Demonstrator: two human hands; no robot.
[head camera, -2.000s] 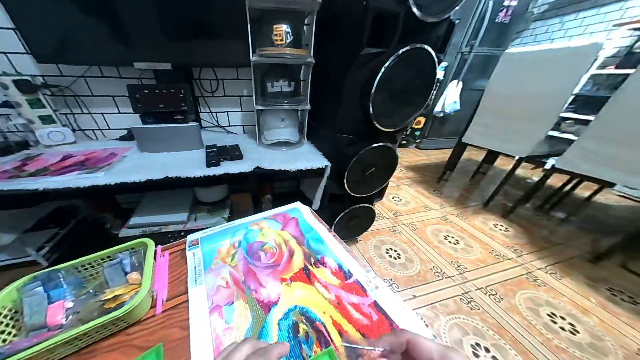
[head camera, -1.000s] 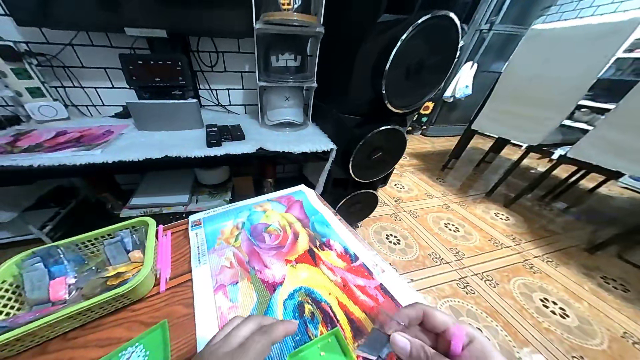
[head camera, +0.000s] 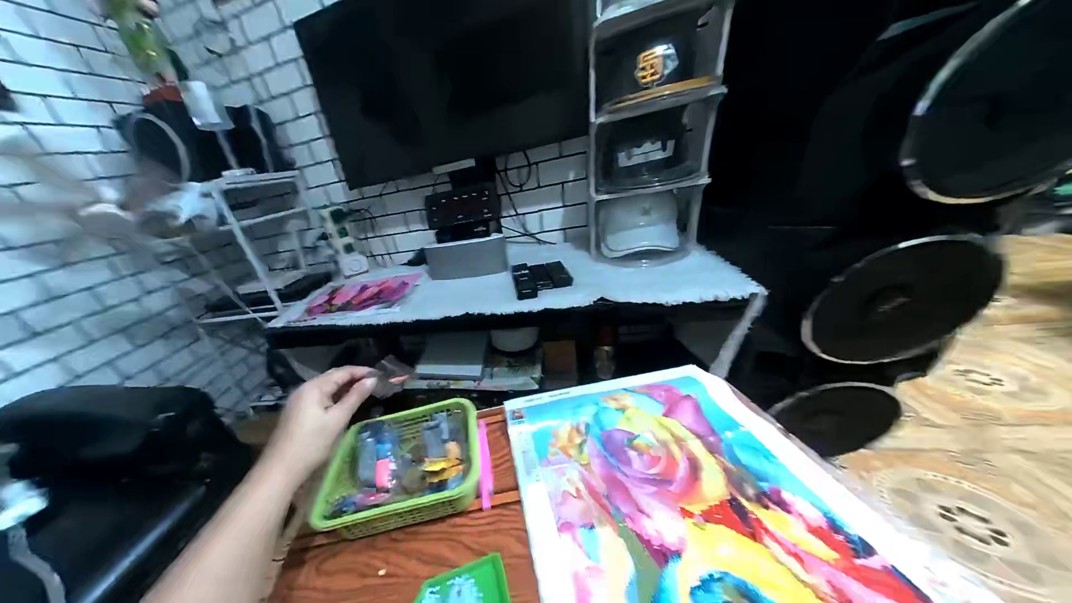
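Note:
My left hand (head camera: 318, 419) pinches a small clear plastic bag (head camera: 391, 375) between thumb and fingertips, above the back left of a green plastic basket (head camera: 400, 512). Small bags in grey, blue, pink and yellow (head camera: 385, 469) fill the basket. My right hand is out of view. A diamond painting canvas of colourful roses (head camera: 662, 469) lies on the wooden table (head camera: 343, 569), right of the basket. Between them is a pink stick-like thing (head camera: 485, 465). At the bottom edge a green tray (head camera: 494, 578), partly cut off, holds small pale pieces.
Behind the table stands a desk with a white fluffy cover (head camera: 469, 306), bearing remotes (head camera: 543, 276), a grey box (head camera: 466, 257) and a pink picture sheet (head camera: 364, 295). A rack of caps (head camera: 653, 159) and large black speakers (head camera: 904, 297) are to the right. A black seat (head camera: 117, 469) is at the left.
My left hand has moved from the canvas to above the basket and now holds a small bag. My right hand, earlier over the canvas, has left the view. The view has swung left.

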